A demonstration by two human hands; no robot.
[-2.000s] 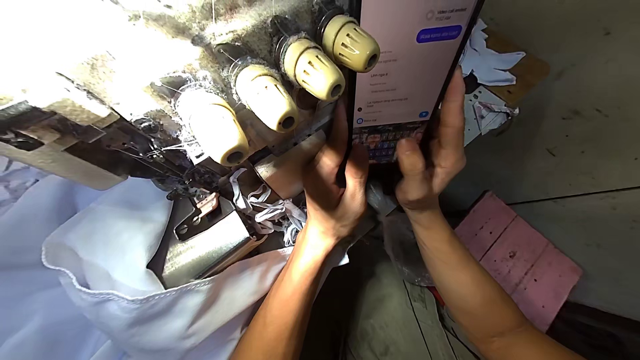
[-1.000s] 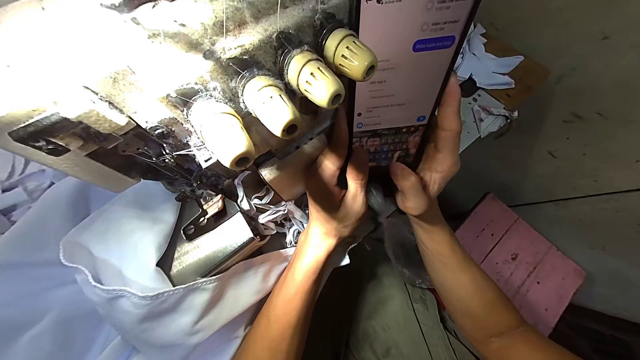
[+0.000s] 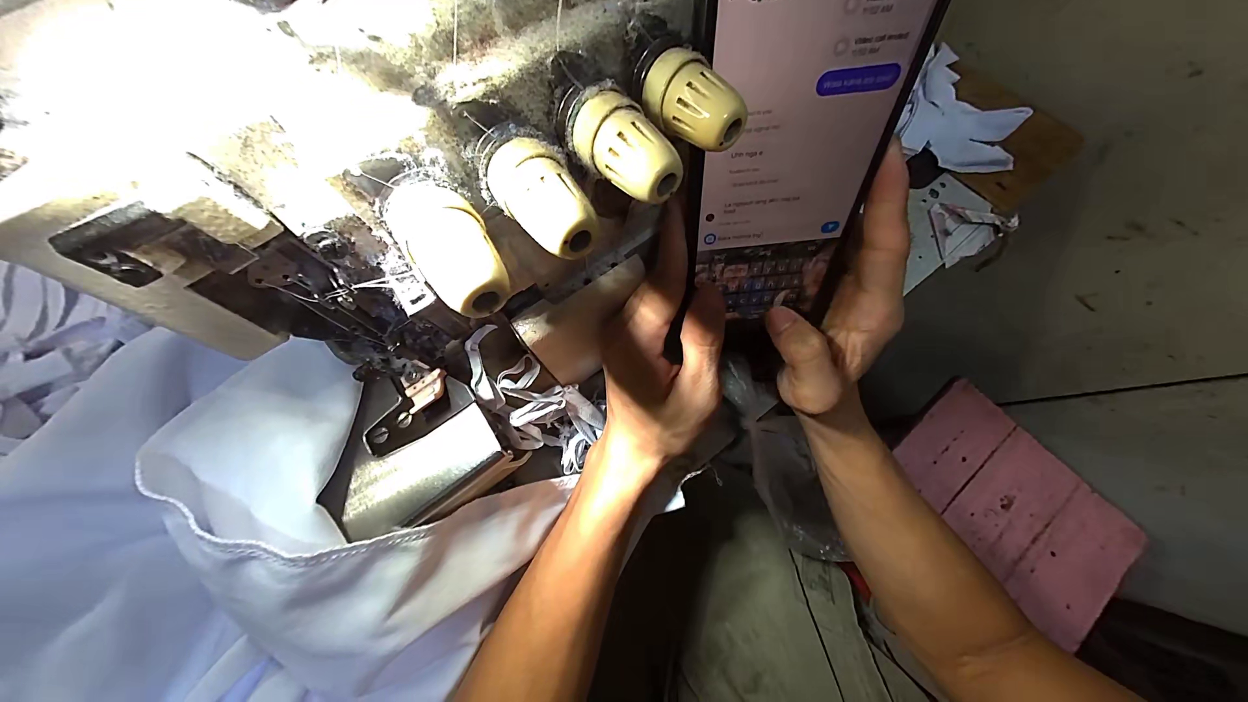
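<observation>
Both my hands hold a smartphone (image 3: 780, 146) upright at the top centre, its screen lit with a chat and an on-screen keyboard. My left hand (image 3: 668, 361) grips its lower left edge, beside the sewing machine. Around the right edge wrap the fingers of my right hand (image 3: 843, 322), the thumb at the keyboard. An overlock sewing machine (image 3: 292, 185) with several cream tension knobs (image 3: 541, 200) fills the upper left. White fabric (image 3: 292, 604) with a stitched edge lies around its metal plate (image 3: 419, 478), at lower left.
Narrow fabric trimmings (image 3: 546, 400) hang beside the machine, left of my left wrist. A pink wooden board (image 3: 1019, 507) lies at right, below my right forearm's level. White scraps (image 3: 960, 112) rest on a brown piece at upper right. More scraps (image 3: 49, 341) lie at far left.
My right thumb has shifted slightly over the phone's keyboard. Both hands keep hold of the phone in all frames.
</observation>
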